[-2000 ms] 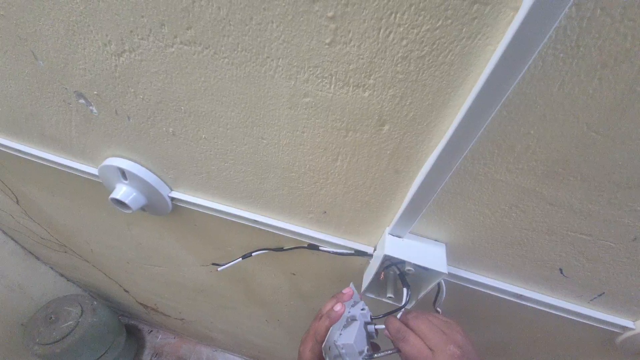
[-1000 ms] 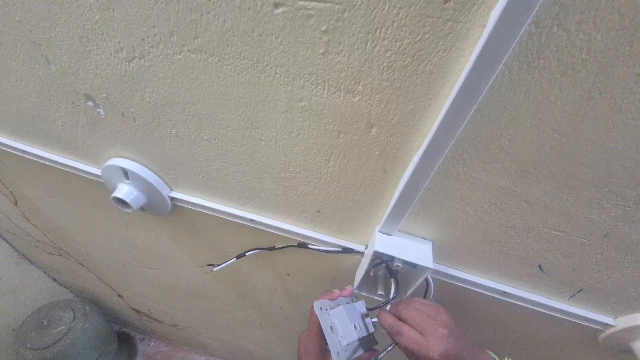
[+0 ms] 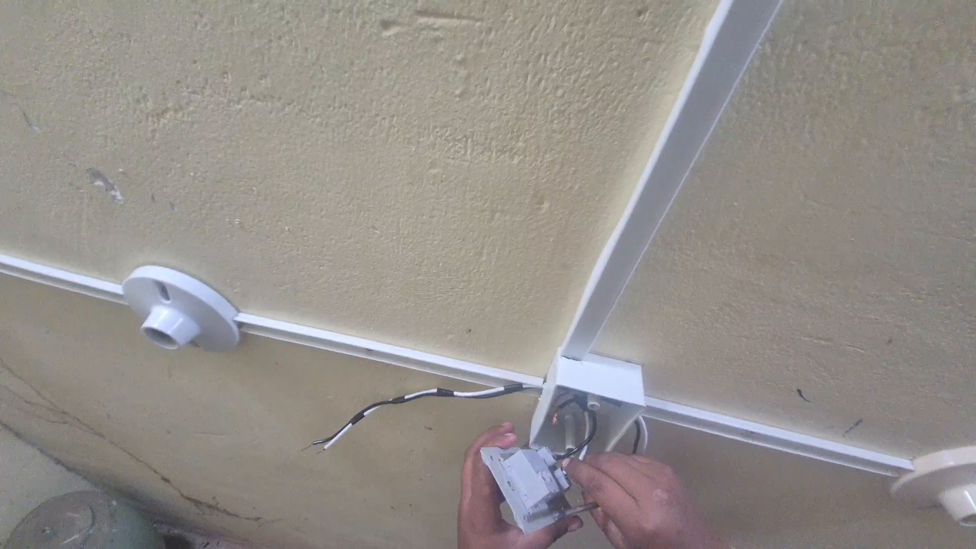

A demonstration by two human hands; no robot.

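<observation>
Below an open white surface-mount electrical box (image 3: pixel 602 379) on the wall, my left hand (image 3: pixel 484 492) grips a grey-white electrical wiring device (image 3: pixel 522 484) by its plate, with its back turned toward my right hand. My right hand (image 3: pixel 633 492) pinches at the device's terminal side, where a black wire (image 3: pixel 589 435) comes down from the box. A thin rod-like piece shows under the right fingers; what it is cannot be told. From the box's left side hangs a twisted black and white wire pair (image 3: pixel 419 395) with bare ends.
White trunking (image 3: pixel 671 183) runs up from the box, with narrower trunking (image 3: pixel 396 353) to the left and more (image 3: pixel 778 436) to the right. A round white lampholder (image 3: pixel 179 309) is mounted at left, another (image 3: pixel 945 480) at the right edge. A greenish rounded container (image 3: pixel 84 522) stands at lower left.
The wiring device has tilted in my left hand since one second ago. Both hands stay just below the box, and my right hand remains at the device's terminal side.
</observation>
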